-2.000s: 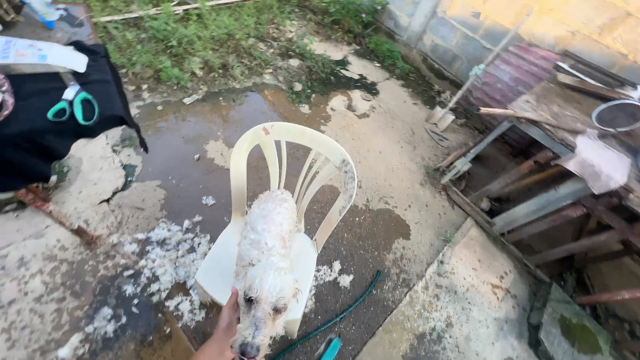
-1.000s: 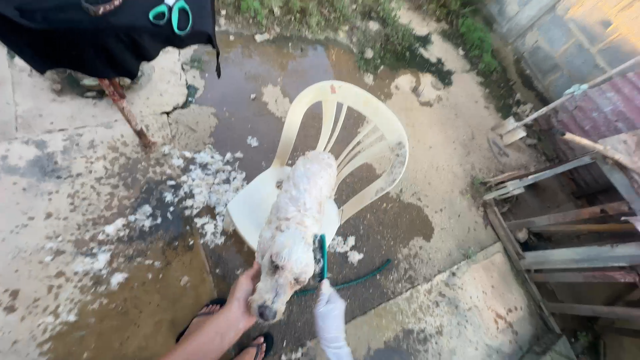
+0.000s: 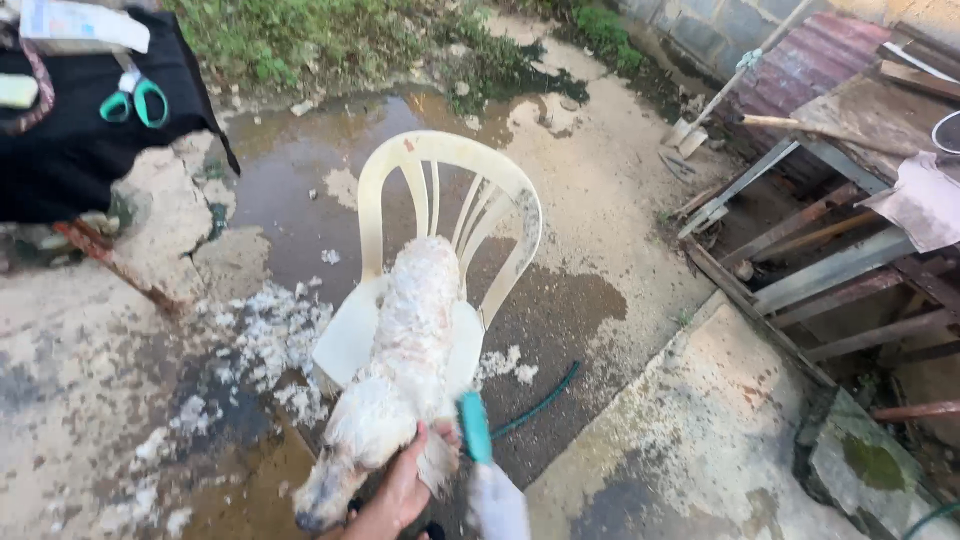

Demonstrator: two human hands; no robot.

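A white dog (image 3: 416, 322) with clipped fur is on a white plastic chair (image 3: 349, 330), its head low at the front and turned to the lower left. My bare left hand (image 3: 405, 484) holds the dog's ear or nearby fur beside its neck. In my right hand (image 3: 495, 499), which wears a white glove, is a teal grooming brush (image 3: 474, 427), close to the dog's side; whether it touches the fur is not clear. Green-handled scissors (image 3: 135, 101) lie on a black cloth (image 3: 67, 150) at the upper left.
Tufts of cut white fur (image 3: 274, 330) litter the wet concrete. A green hose (image 3: 540, 405) runs to the right of the chair. A shovel (image 3: 686, 135) stands by a weathered table frame (image 3: 832, 262) on the right. Puddle water (image 3: 315, 142) spreads behind the chair.
My left hand has moved from the dog's head to the ear side near its neck. The right hand came into view between the first two frames, and the brush is now lower along the dog's side.
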